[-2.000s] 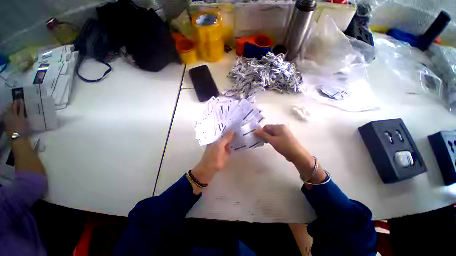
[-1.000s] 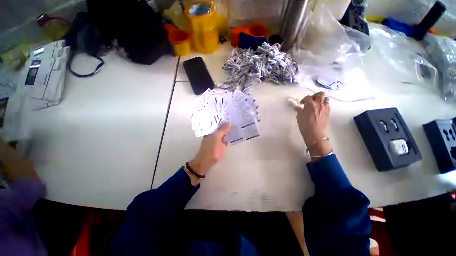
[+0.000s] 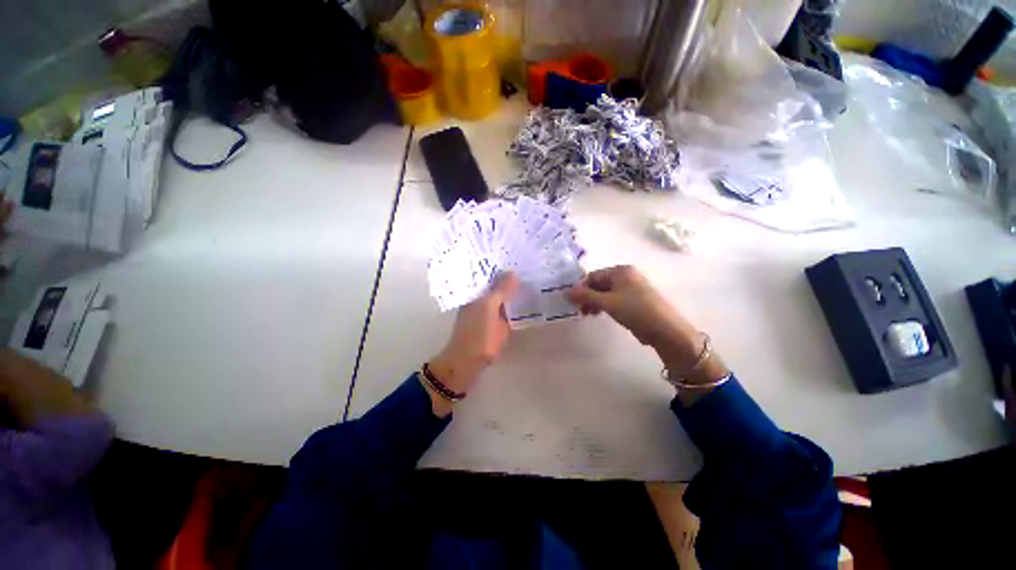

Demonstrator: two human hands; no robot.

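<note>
A fan of white printed cards [image 3: 507, 247] is spread above the table in front of me. My left hand [image 3: 481, 332] holds the fan at its base, thumb on top. My right hand [image 3: 624, 303] is at the fan's right edge, its thumb and forefinger closed on the edge of a card. Whether that card is apart from the rest cannot be told. A small pale wad [image 3: 671, 232] lies beyond my right hand, not touched.
Smartphone [image 3: 453, 167] and silver-grey heap [image 3: 596, 147] lie behind the cards. Black insert tray [image 3: 880, 320] stands at right, another at the right edge. Tape rolls [image 3: 463, 61], steel flask [image 3: 673, 50] and plastic bags [image 3: 741, 123] are at the back. A neighbour's arm and cartons [image 3: 100, 173] are at left.
My right hand went from the cards to the pale wad and has come back to the fan's right edge. My left hand still holds the fan. A carton now lies near the neighbour's arm.
</note>
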